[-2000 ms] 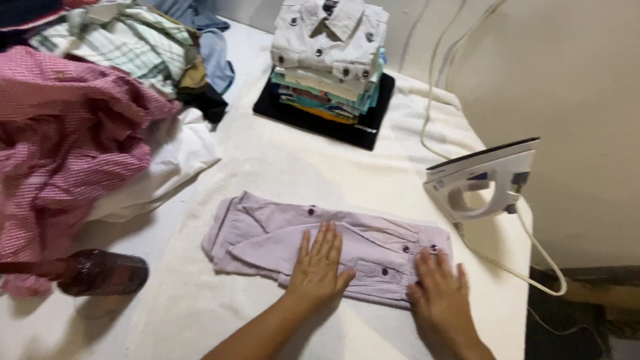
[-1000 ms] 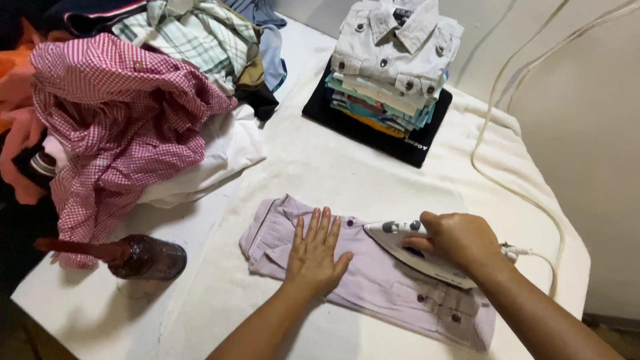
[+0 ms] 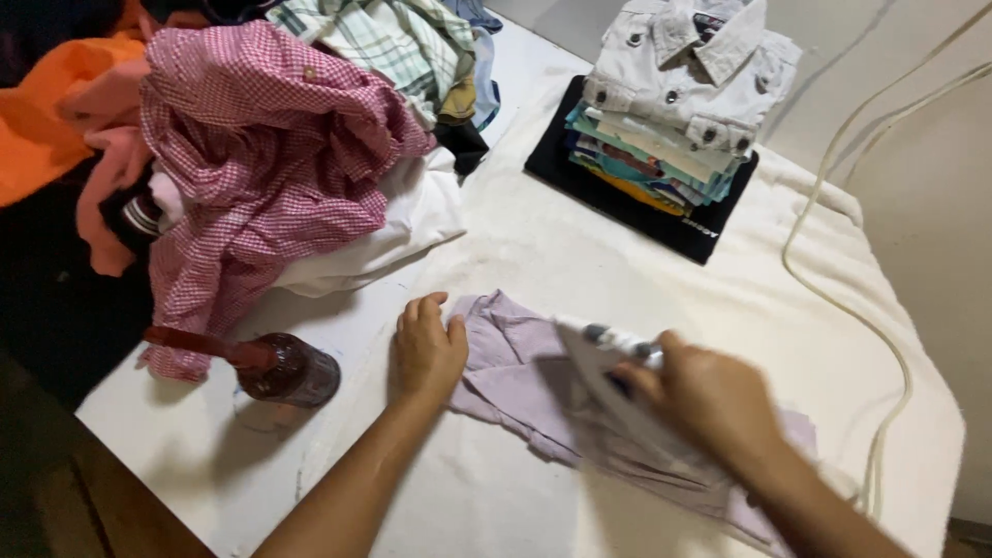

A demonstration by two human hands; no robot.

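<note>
A folded lilac shirt [image 3: 511, 380] lies slantwise on the cream cloth over the table. My right hand [image 3: 697, 395] grips the handle of a white electric iron [image 3: 612, 387], which is blurred and looks tilted over the shirt; whether its soleplate touches the fabric I cannot tell. At the shirt's left end rests my left hand [image 3: 430, 349], fingers bent, its thumb by the fabric's edge; whether it pinches the cloth is unclear. My right forearm hides part of the shirt's right end.
Rumpled clothes, among them a red checked shirt [image 3: 263, 147], heap at the upper left. A brown spray bottle [image 3: 298, 370] stands at the left. Folded shirts [image 3: 659, 147] are stacked on a black flat item [image 3: 612, 205] at the back. The iron's cord [image 3: 821, 287] runs along the right.
Two seconds ago the iron stood at the right and both hands lay on the shirt. My right hand has since taken it. My left hand has moved from the shirt's middle to its left end.
</note>
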